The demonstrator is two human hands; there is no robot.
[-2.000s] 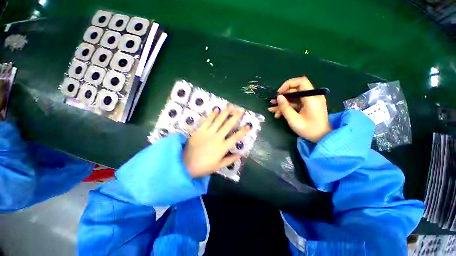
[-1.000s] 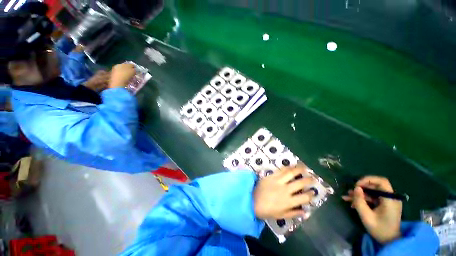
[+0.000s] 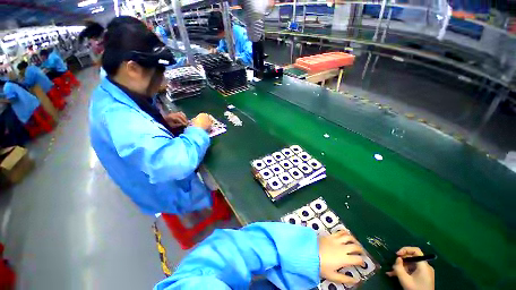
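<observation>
The part sheet (image 3: pixel 318 207), with rows of pale rounded pads around dark centres, lies on the dark green bench at the lower right. My left hand (image 3: pixel 340 256) rests on it, fingers spread, covering several pads. My right hand (image 3: pixel 414 271) is just right of the sheet and holds a slim black pen-like tool (image 3: pixel 421 258); its tip is too small to tell. The lower frame edge cuts off the right hand and part of the sheet. A small heap of thin slivers (image 3: pixel 375 242) lies between the hands, beyond the sheet.
Stacked sheets (image 3: pixel 287 167) with pads on top stand beyond the part sheet. A person in a blue smock (image 3: pixel 148 136) works at the bench on the left, by a red stool (image 3: pixel 198 224). The brighter green belt (image 3: pixel 362 164) runs alongside. Further stacks (image 3: pixel 185 82) stand at the far end.
The view has swung up and left, showing more of the line and the neighbouring worker. My left hand stays on the sheet and my right hand still holds the black tool.
</observation>
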